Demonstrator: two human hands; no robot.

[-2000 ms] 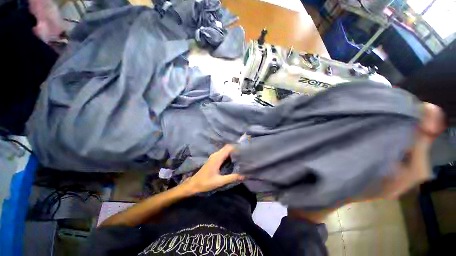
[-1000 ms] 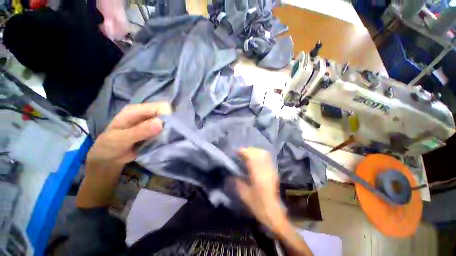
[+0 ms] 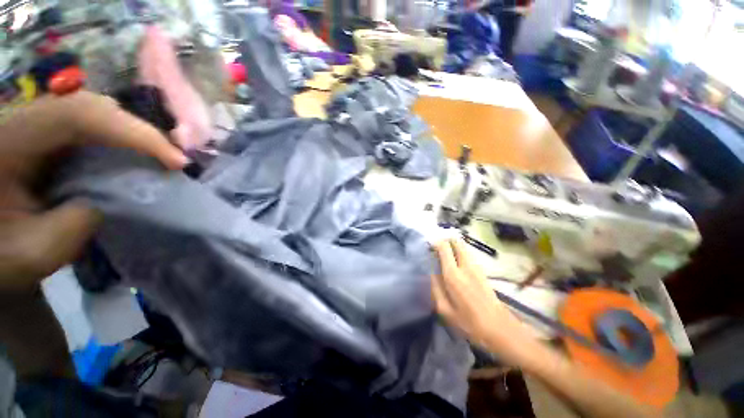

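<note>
My left hand [image 3: 73, 180], large and blurred at the left edge, grips a raised part of the grey garment [image 3: 212, 269]. My right hand [image 3: 461, 286] is at the garment's right side, near the needle end of the off-white sewing machine [image 3: 571, 216], with its fingertips on the cloth. The cloth is stretched between both hands over the lap. A narrow dark grey tape [image 3: 530, 312] runs from the grey tape roll [image 3: 624, 335] on the orange disc [image 3: 583, 306] and passes behind my right forearm. The presser foot area is too blurred to read.
A bundle of grey pieces [image 3: 367, 122] lies beyond the machine, beside an orange-brown tabletop [image 3: 489, 135]. Another machine [image 3: 400, 49] stands at the back. A person's pink sleeve [image 3: 175, 90] shows at upper left. Shelving and a blue bin [image 3: 604, 147] are at upper right.
My left hand has moved left and up toward the camera, lifting the cloth. My right hand has moved right, toward the machine. The view has tilted up, showing more of the workshop.
</note>
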